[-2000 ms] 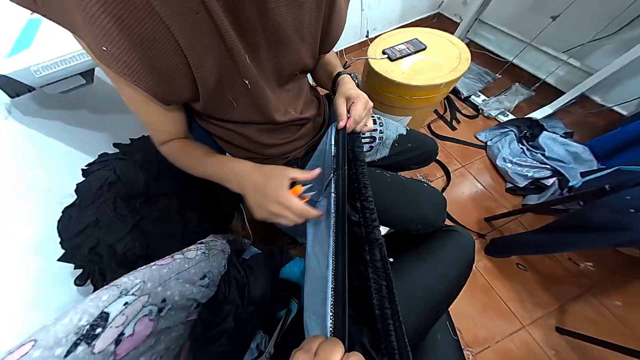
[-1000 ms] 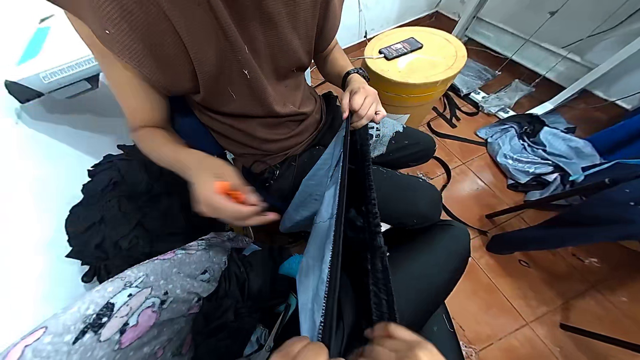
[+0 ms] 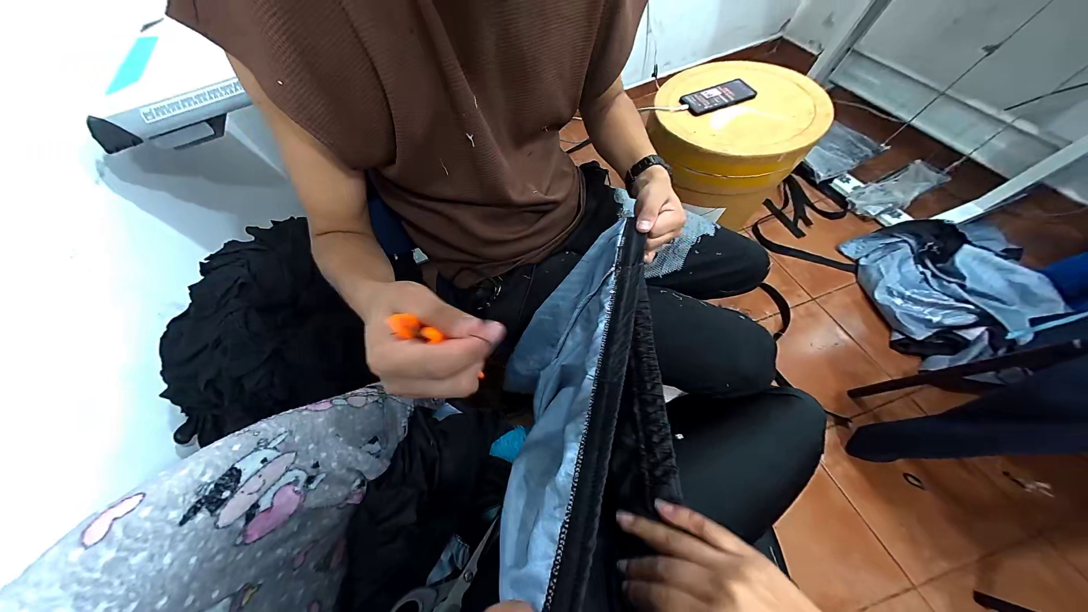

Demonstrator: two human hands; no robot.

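Note:
A long black fabric strip [image 3: 605,382] with a stitched edge, joined to blue-grey cloth [image 3: 544,442], stretches from the other person's hand down to me. Of my left hand [image 3: 510,606] only a bit shows at the bottom edge, by the blue-grey cloth; its grip is hidden. My right hand [image 3: 710,565] lies with spread fingers on the black cloth beside the strip. The person opposite pinches the strip's upper end in one hand [image 3: 661,214]. Their other hand [image 3: 429,344] holds a small orange-handled tool, mostly hidden in the fist.
Scissors [image 3: 463,578] lie low among dark cloth. A heap of black fabric [image 3: 255,331] sits at the left, behind printed grey cloth [image 3: 289,484]. A yellow drum [image 3: 748,127] bears a phone [image 3: 718,96]. Grey and blue cloth [image 3: 952,280] lies on the tiled floor at right.
My right hand has come away from the strip's lower end, its fingers now spread on the black cloth. The other person's hand with the orange tool has risen nearer the strip since one second ago.

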